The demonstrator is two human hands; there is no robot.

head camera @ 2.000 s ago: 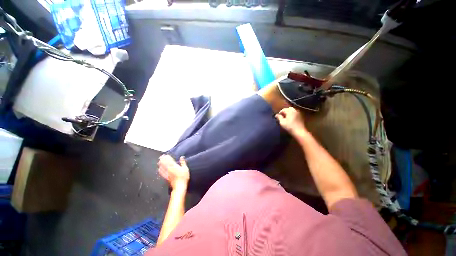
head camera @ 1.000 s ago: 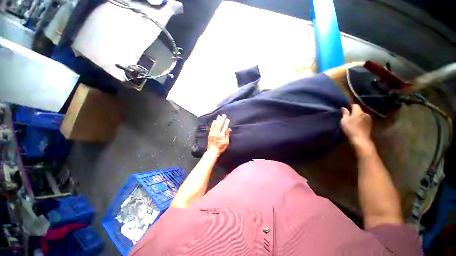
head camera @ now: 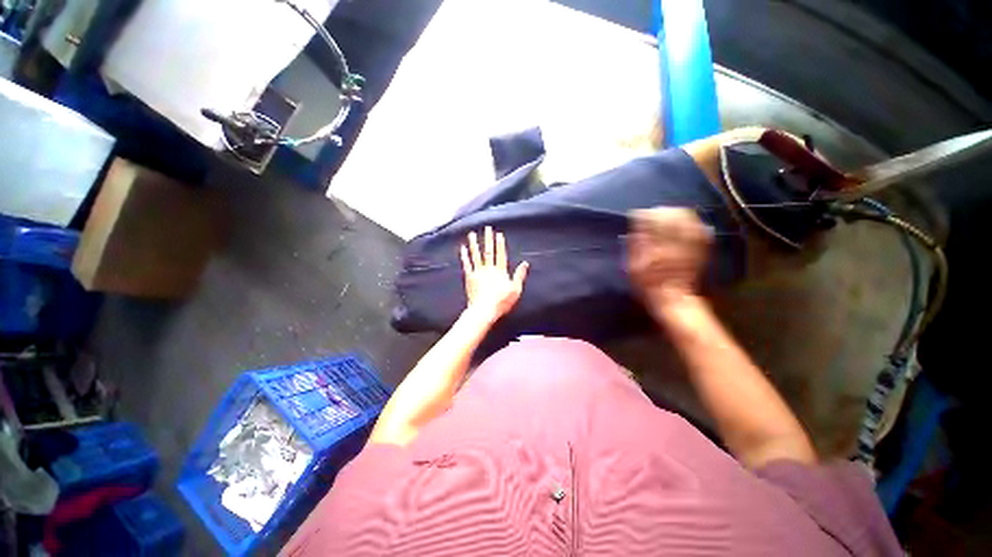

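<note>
A dark navy garment point(head camera: 577, 234) lies stretched over the padded board, with a narrow flap of it on the white sheet. My left hand point(head camera: 493, 277) lies flat on the garment near its left end, fingers spread. My right hand point(head camera: 669, 252) is over the garment's right part; it is blurred, and whether it grips cloth cannot be told. The steam iron point(head camera: 778, 190), with a dark soleplate and reddish handle, rests at the right end beside the garment. The board's tan rounded end point(head camera: 713, 152) shows between garment and iron.
A white sheet point(head camera: 435, 120) lies behind the garment, with a blue strip point(head camera: 687, 76) beside it. Hoses point(head camera: 925, 256) run down the right side. On the floor at left are a blue crate point(head camera: 326, 397) holding white pieces and a brown carton point(head camera: 136, 234).
My right hand has moved left from the garment's right end onto its surface. My left hand has moved slightly inward along the cloth, its fingers now spread. The iron stays at the right end.
</note>
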